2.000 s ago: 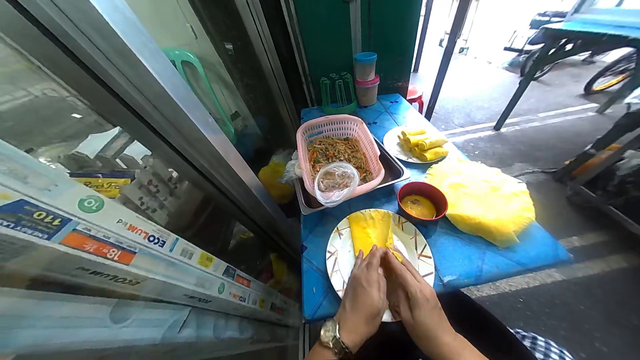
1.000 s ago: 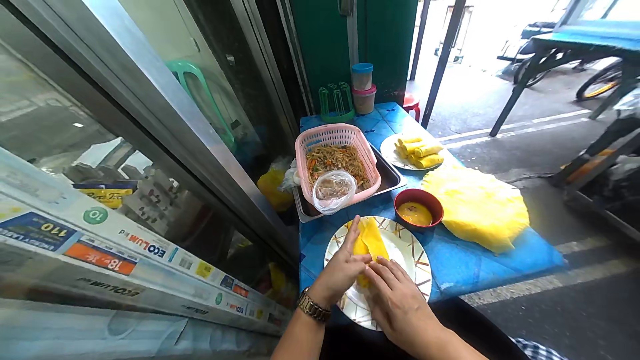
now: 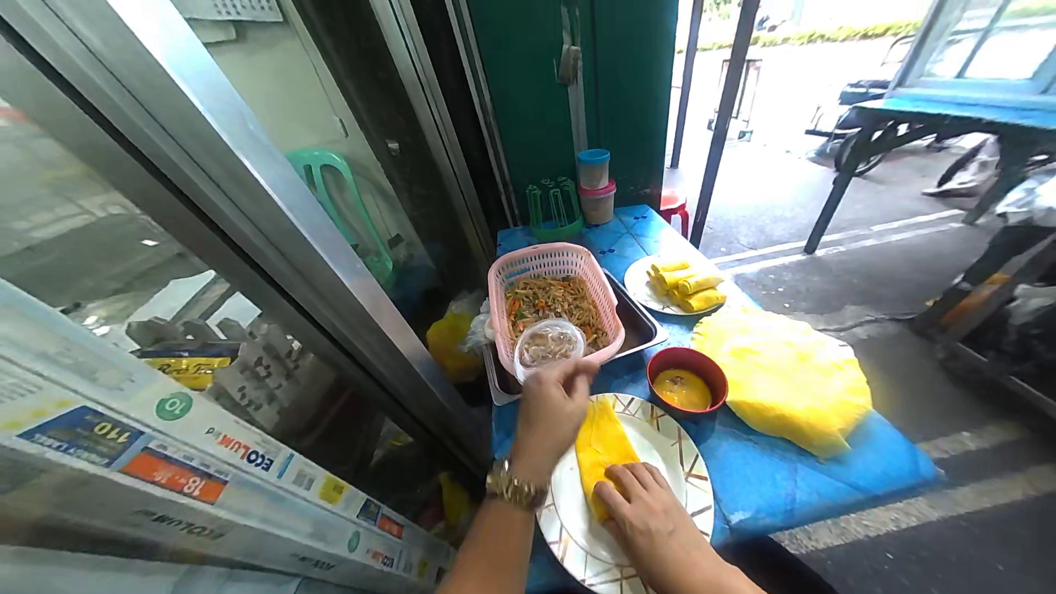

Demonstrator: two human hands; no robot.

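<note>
A folded yellow wrapper (image 3: pixel 601 450) lies on a patterned white plate (image 3: pixel 700 470). My right hand (image 3: pixel 648 516) rests its fingers on the lower part of the wrapper. My left hand (image 3: pixel 554 412), with a gold watch at the wrist, is raised at the plate's upper left, near a small clear tub (image 3: pixel 548 343); whether its fingers hold anything cannot be told. The tub sits in a pink plastic basket (image 3: pixel 606 285) of shredded vegetable filling (image 3: pixel 561 304). A red bowl (image 3: pixel 683 379) of yellow liquid stands right of the plate, beside a stack of yellow wrappers (image 3: pixel 780 371).
A plate of rolled wrappers (image 3: pixel 686 286) is at the back of the blue table (image 3: pixel 858 470). The basket rests in a metal tray (image 3: pixel 639 322). Two lidded containers (image 3: pixel 596 186) and a green glass rack (image 3: pixel 554 210) stand behind. A metal-framed glass panel (image 3: pixel 330 247) borders the left side.
My left hand has moved from the wrapper up toward the small tub. My right hand stays on the wrapper, which shows folded narrower than in the oldest frame.
</note>
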